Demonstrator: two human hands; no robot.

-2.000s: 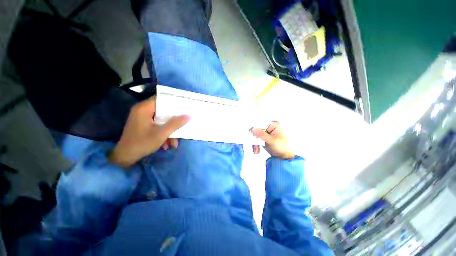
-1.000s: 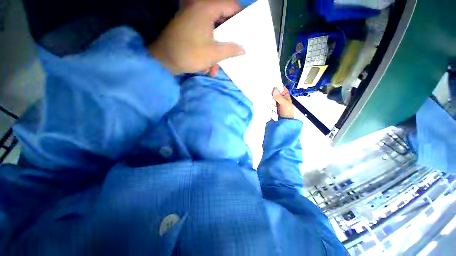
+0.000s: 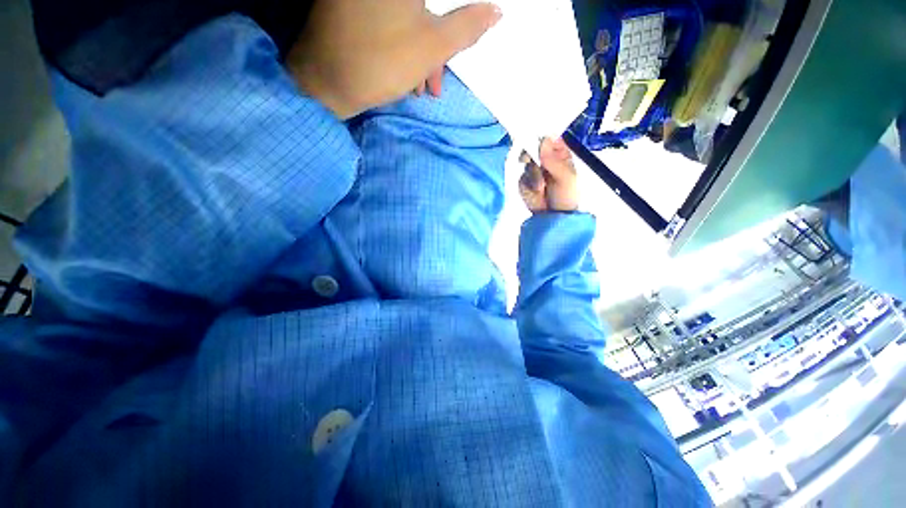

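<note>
A white paper strip or sheet [image 3: 527,74], overexposed and without readable detail, lies between my two hands at the top middle. My left hand [image 3: 382,50] is at its left side, thumb over the paper, cut off by the top edge. My right hand [image 3: 549,177] is smaller and farther off, its fingers closed at the paper's lower corner. The paper blends into the bright white area behind, so its lower edge is hard to tell.
An under-bench drawer at the upper right holds a blue bin [image 3: 601,124], a white-and-yellow card [image 3: 636,74] and bagged items. The green bench mat [image 3: 795,149] has a grey edge. A blue sleeve [image 3: 879,223] of another person shows at the right. Production lines stand behind, lower right.
Since two seconds ago the view has shifted and the paper has gone from lying level to steeply slanted. My left hand has moved up to the frame's top edge, and the right hand has moved slightly up.
</note>
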